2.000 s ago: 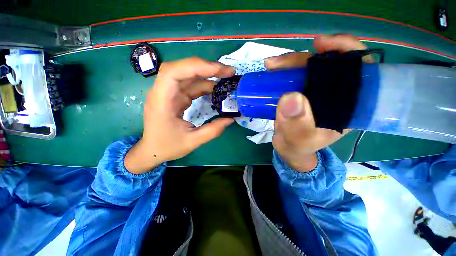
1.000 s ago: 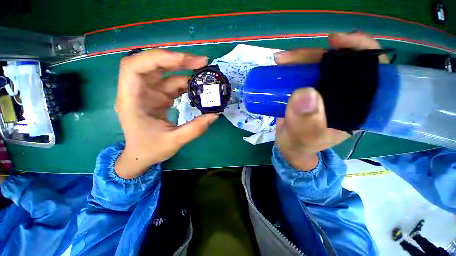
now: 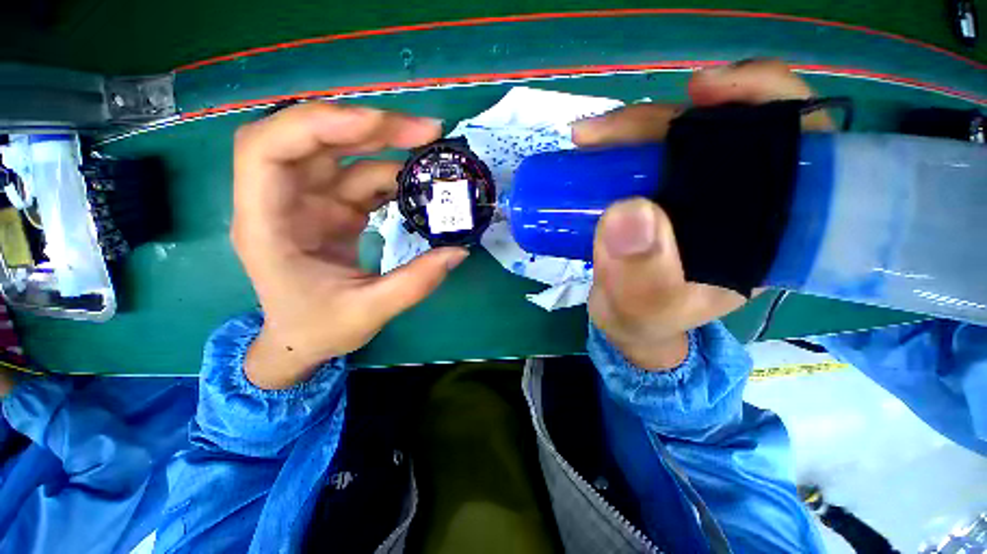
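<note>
My left hand (image 3: pixel 325 227) holds a round black circuit module (image 3: pixel 445 193) between thumb and fingers, its face with a white square label and small shiny parts toward the camera. My right hand (image 3: pixel 660 238) grips a large dispensing syringe (image 3: pixel 590 202) with a blue front end and a translucent rear. A wide black wrap (image 3: pixel 727 195) goes around the syringe. A thin tip shows at the blue end, at the module's right edge. A crumpled white wiping tissue (image 3: pixel 557 287) with blue spots lies on the green bench beneath.
A parts tray (image 3: pixel 81 305) stands at the left, with dark modules (image 3: pixel 124 203) beside it. A metal rail joint (image 3: pixel 142 99) is at upper left. Beyond the red line is the conveyor belt (image 3: pixel 520 49). A thin cord (image 3: pixel 771 314) hangs near the bench edge. People in blue sleeves sit at both sides.
Since two seconds ago, my left hand has moved left with the module, and its label now shows fully. The syringe moved right, then back left, bringing its tip to the module's edge.
</note>
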